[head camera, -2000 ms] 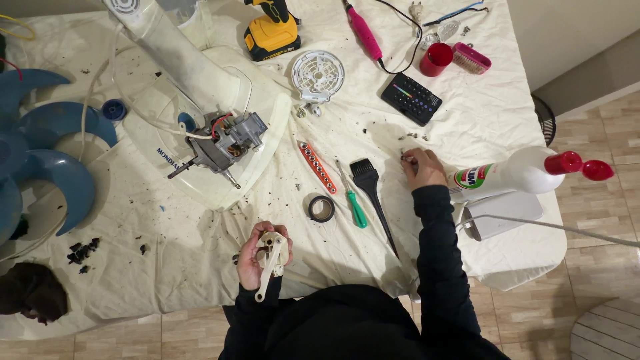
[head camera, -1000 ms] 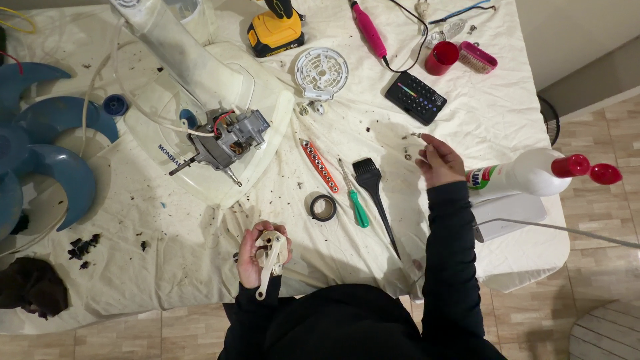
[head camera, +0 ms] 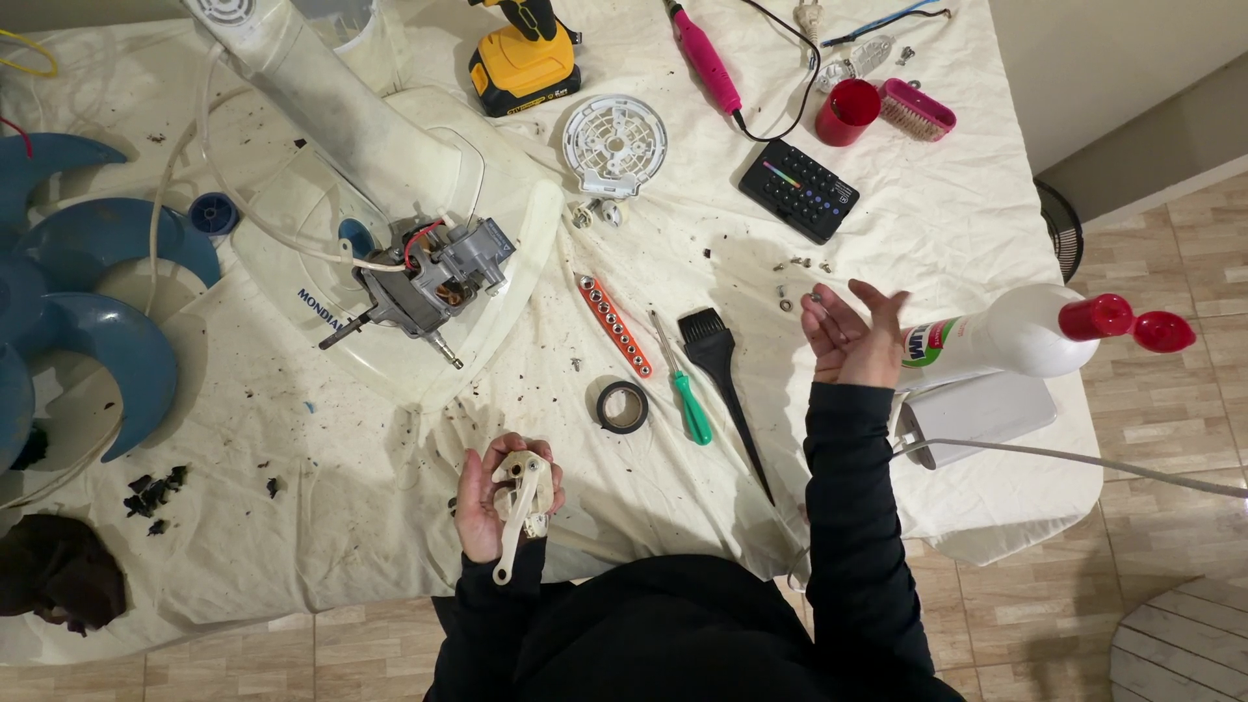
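My left hand (head camera: 483, 502) holds a cream plastic fan part with a pivoting arm (head camera: 524, 497) near the table's front edge. At the right, my right hand (head camera: 853, 336) is palm up, fingers spread, with a small metal piece (head camera: 815, 296) at its fingertips, apparently a screw. Several small screws and a ring (head camera: 785, 304) lie on the cloth just beyond it. Between the hands are a black-bristled brush (head camera: 719, 361), a green-handled screwdriver (head camera: 690, 405), a roll of black tape (head camera: 622, 407) and an orange strip of sockets (head camera: 614, 327). An exposed fan motor (head camera: 429, 283) rests over the white fan base (head camera: 526, 253).
Blue fan blades (head camera: 127, 322) and a dark cloth (head camera: 63, 573) lie left. Behind are a yellow drill's battery base (head camera: 526, 68), a round plastic grille (head camera: 614, 146), a pink rotary tool (head camera: 707, 63) and a black remote (head camera: 799, 190). A white bottle (head camera: 1033, 331) lies beside my right wrist.
My right hand has lifted from the small screws on the cloth, moved slightly right and turned palm up. The left hand keeps its hold on the plastic part.
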